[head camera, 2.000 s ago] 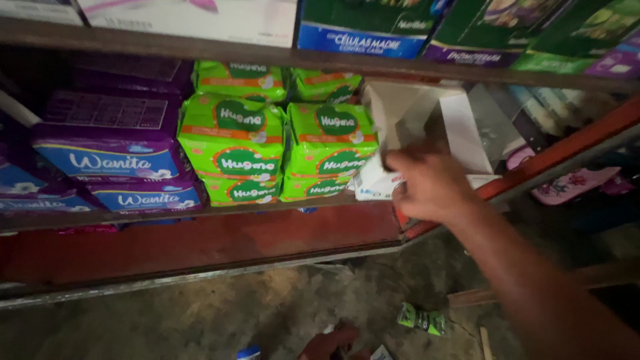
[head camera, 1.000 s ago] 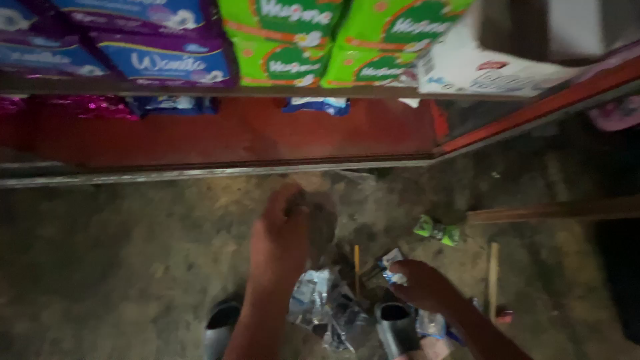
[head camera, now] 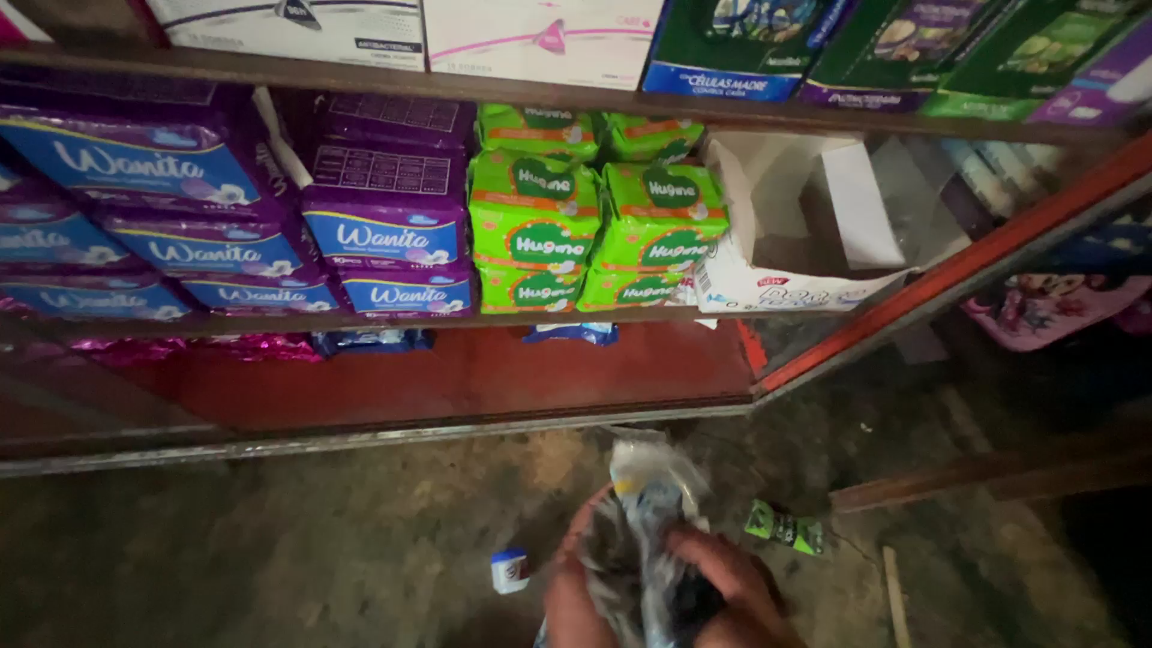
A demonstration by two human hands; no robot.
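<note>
Low in the view, my left hand [head camera: 576, 576] and my right hand [head camera: 724, 576] hold a crumpled clear plastic bag [head camera: 652, 504] between them, above the floor. Something bluish and dark shows through the plastic; blur hides what it is. A small white container with a blue lid [head camera: 510, 571] is on the floor to the left of my hands. To their right lies a green packet [head camera: 785, 528]. Ahead, green Hugme packs [head camera: 540, 216] stand stacked on the shelf, beside an open white cardboard box [head camera: 792, 288].
Purple and blue Wanita packs [head camera: 382, 234] fill the shelf's left part. Boxes [head camera: 540, 45] line the shelf above. A red-framed cabinet edge [head camera: 954, 270] slants at the right. Wooden pieces [head camera: 981, 481] lie near the floor at the right, and a pink printed item [head camera: 1053, 310] is beyond.
My hands were apart a second ago and are now together on the plastic bag. Two seconds ago my right hand was at the white box. The view has tilted back up to the shelves.
</note>
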